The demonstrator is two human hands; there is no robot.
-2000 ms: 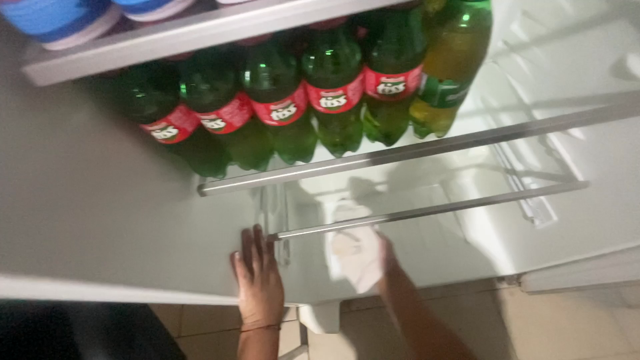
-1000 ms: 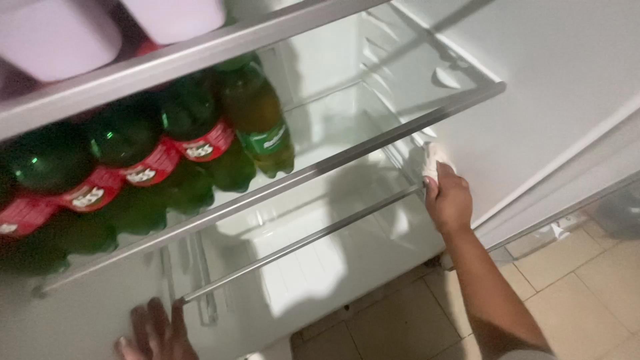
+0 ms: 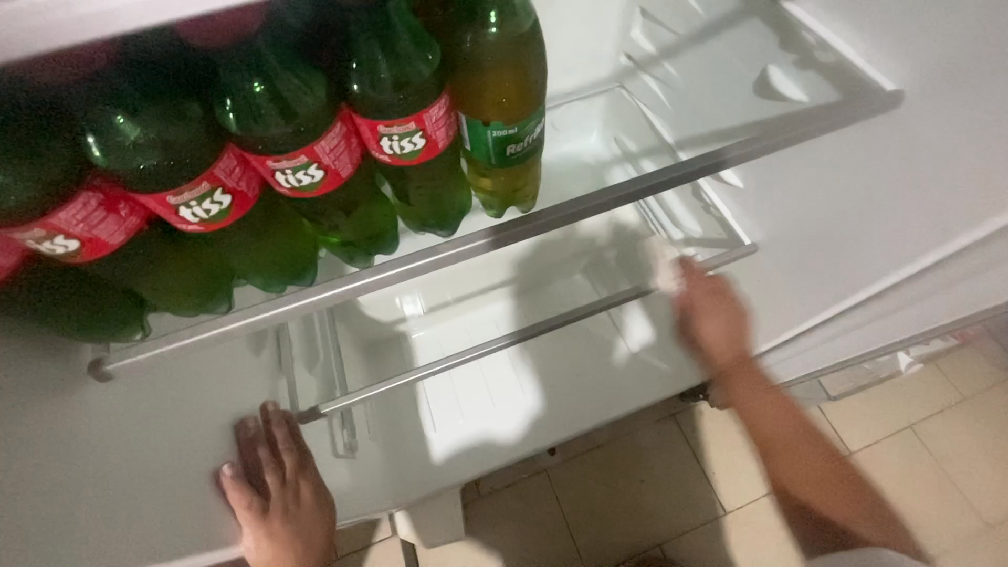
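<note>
My right hand (image 3: 713,315), slightly blurred, holds a white cloth (image 3: 665,264) against the right end of the lower shelf's metal front bar (image 3: 488,346). Beneath that bar lies the white bottom of the refrigerator (image 3: 480,394). My left hand (image 3: 283,488) rests with fingers spread on the refrigerator's left inner wall, beside the left end of the same bar, and holds nothing.
Above, a shelf with a metal front edge (image 3: 441,264) carries several green soda bottles (image 3: 409,142) with red labels and one amber bottle (image 3: 504,150) with a green label. The open door (image 3: 890,260) is at the right; floor tiles (image 3: 630,488) lie below.
Two seconds ago my right hand was with the cloth near the middle of the lower bar; it is now at the bar's right end. My left hand remains at the left wall.
</note>
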